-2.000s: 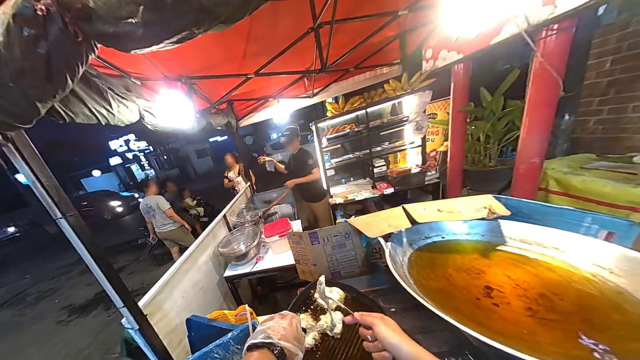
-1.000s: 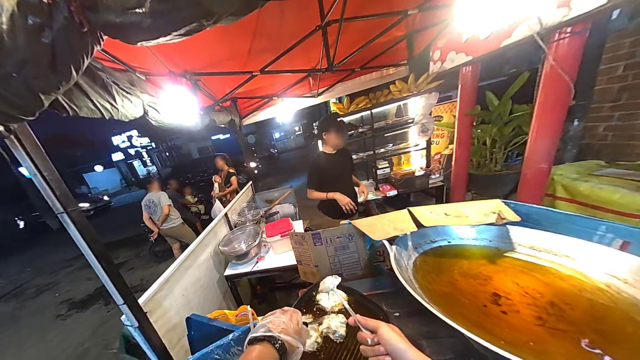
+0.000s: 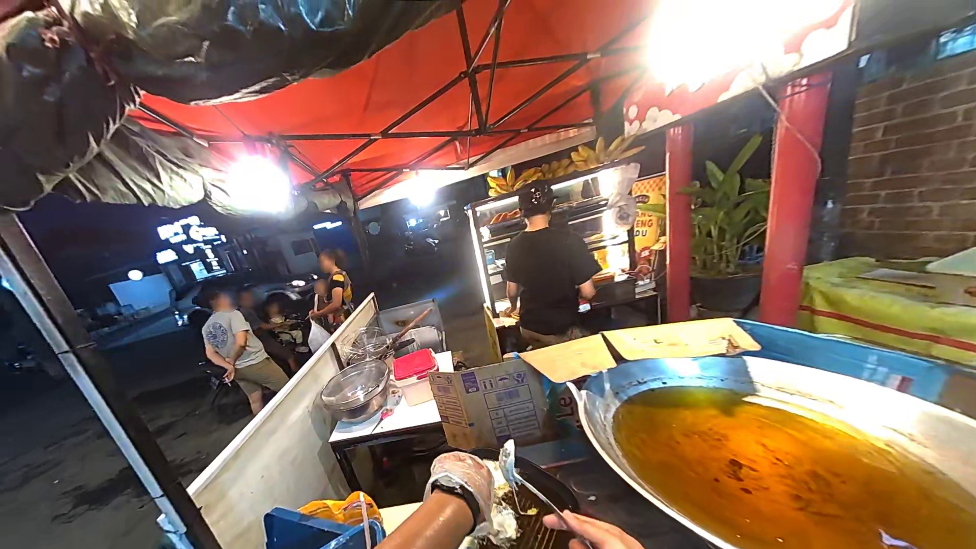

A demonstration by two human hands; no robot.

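Observation:
My right hand (image 3: pixel 591 531) grips the handle of a metal spoon (image 3: pixel 534 492), whose bowl is coated with white batter. My left hand (image 3: pixel 463 482), in a clear plastic glove with a dark band at the wrist, is at the left edge of a dark round pan (image 3: pixel 550 488); its fingers are partly hidden, so its hold cannot be made out. White, wet batter or dough (image 3: pixel 503 518) lies in the pan between the hands. To the right stands a large metal wok (image 3: pixel 602 427) with amber oil (image 3: pixel 747 465) in it.
A cardboard box (image 3: pixel 492 404) stands behind the pan. Beyond it, a white table (image 3: pixel 415 415) holds a glass bowl (image 3: pixel 355 390) and a red-lidded tub (image 3: pixel 414 374). A blue crate (image 3: pixel 305 531) is at lower left. A person in black (image 3: pixel 549 274) stands by a lit display case.
The spoon has moved from low in the pan to above its far side. The person in black, facing this way one second ago, now has their back turned at the display case.

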